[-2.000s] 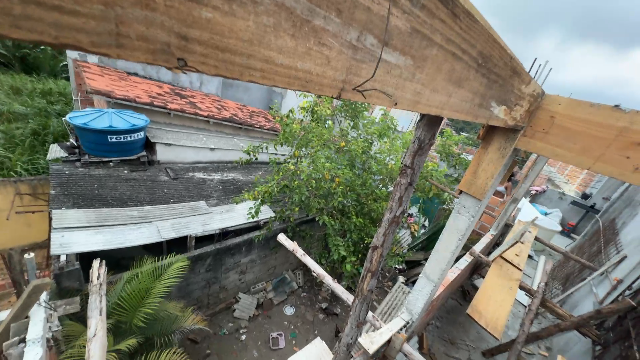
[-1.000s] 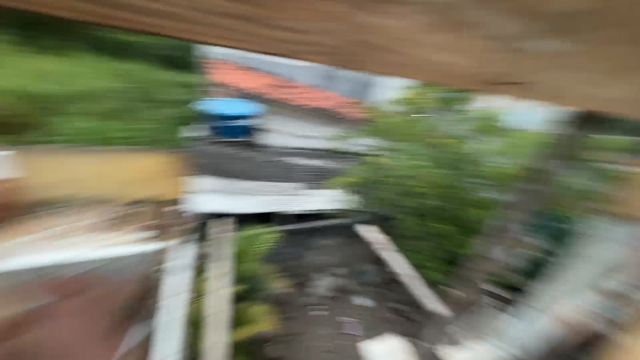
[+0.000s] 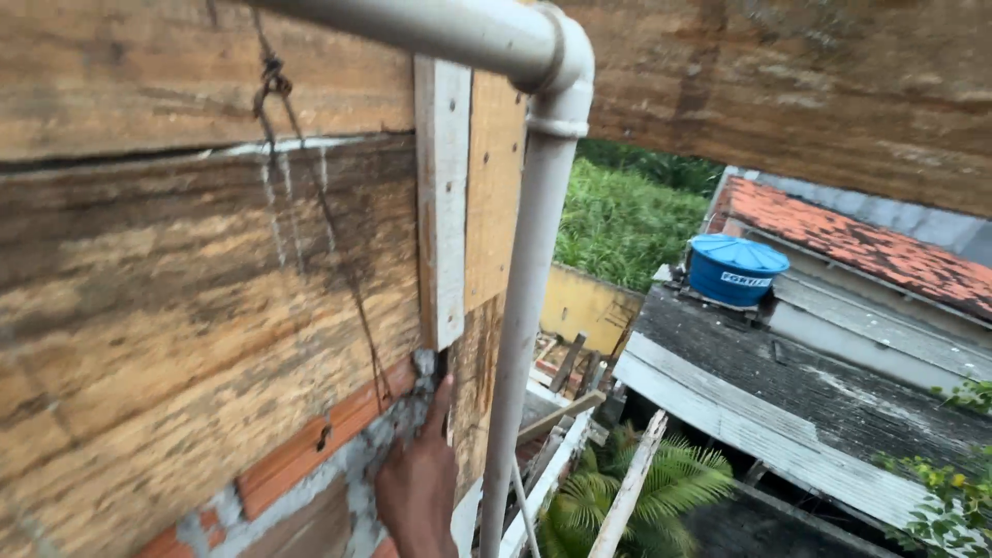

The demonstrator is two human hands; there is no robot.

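My left hand point(image 3: 418, 484) reaches up from the bottom middle, its index finger extended and the other fingers seemingly curled. It holds nothing visible. The fingertip is at the gap by the board joint, just below a narrow pale wooden batten point(image 3: 446, 209); contact cannot be told. Left of it are wide wooden boards point(image 3: 155, 310) above red hollow brick point(image 3: 325, 434) and grey mortar point(image 3: 364, 480). A twisted wire point(image 3: 353, 271) hangs over the boards. Just right of the hand stands a vertical white PVC pipe point(image 3: 527, 310), joined to an elbow point(image 3: 570, 70). My right hand is out of view.
A thick wooden beam point(image 3: 775, 101) crosses the upper right. Far below are a corrugated roof point(image 3: 721, 387), a blue water tank point(image 3: 736, 271) and a palm point(image 3: 651, 488). A weathered pole point(image 3: 632, 488) rises near the pipe. The spot is high above the ground.
The view has swung far to the left, onto the boards, brick and white pipe. My left hand, absent from both earlier frames, now shows at the wall corner.
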